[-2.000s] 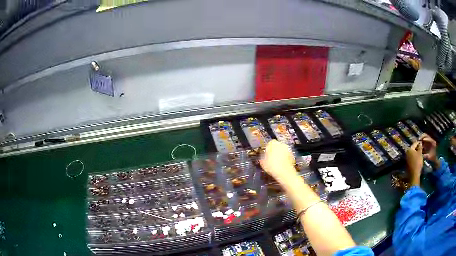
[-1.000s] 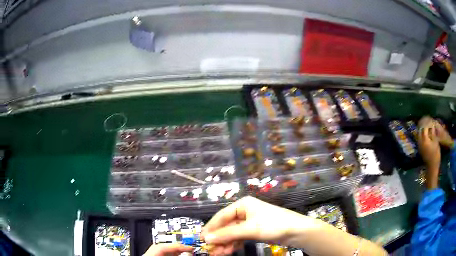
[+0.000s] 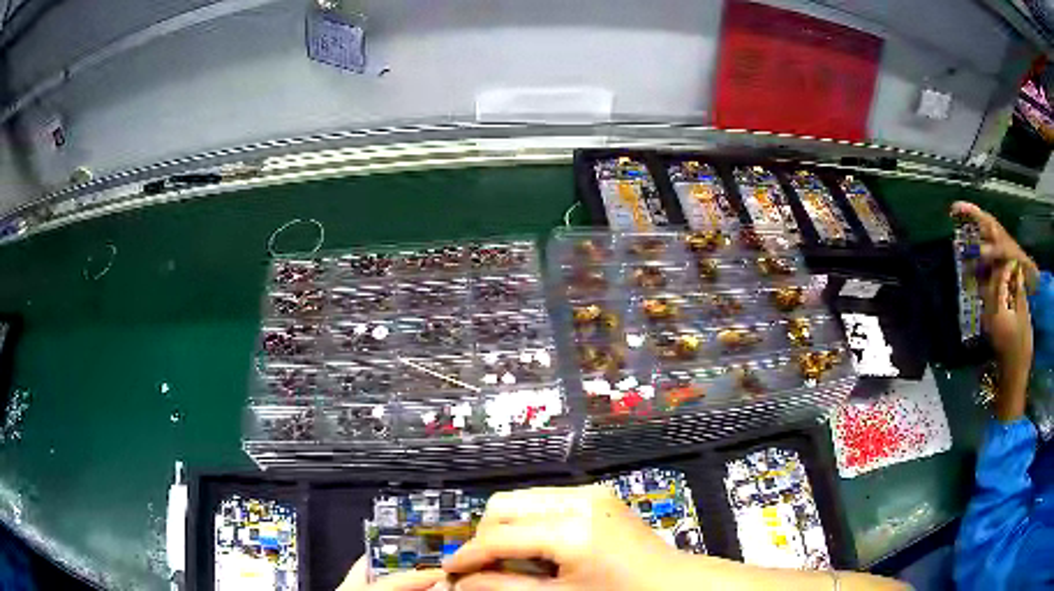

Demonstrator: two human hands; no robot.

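Note:
A phone unit with its mainboard showing is at the bottom centre, over the near black carrier tray. My left hand is at its lower left edge, mostly cut off by the frame, with fingers on the unit. My right hand lies over its right and lower part, fingers bent and fingertips at the unit. What is under the right fingers is hidden. Other phone units lie in the tray, one at the left and one at the right.
Two clear blister tray stacks stand behind, the left with dark modules, the right with gold-orange ones. Behind is another black tray of phones. At right are a red-dotted sheet and another worker's hands holding a phone unit.
My right hand moved from the right clear stack down to the phone unit, and my left hand came into view. The view shifted down. The other worker now holds up a phone unit.

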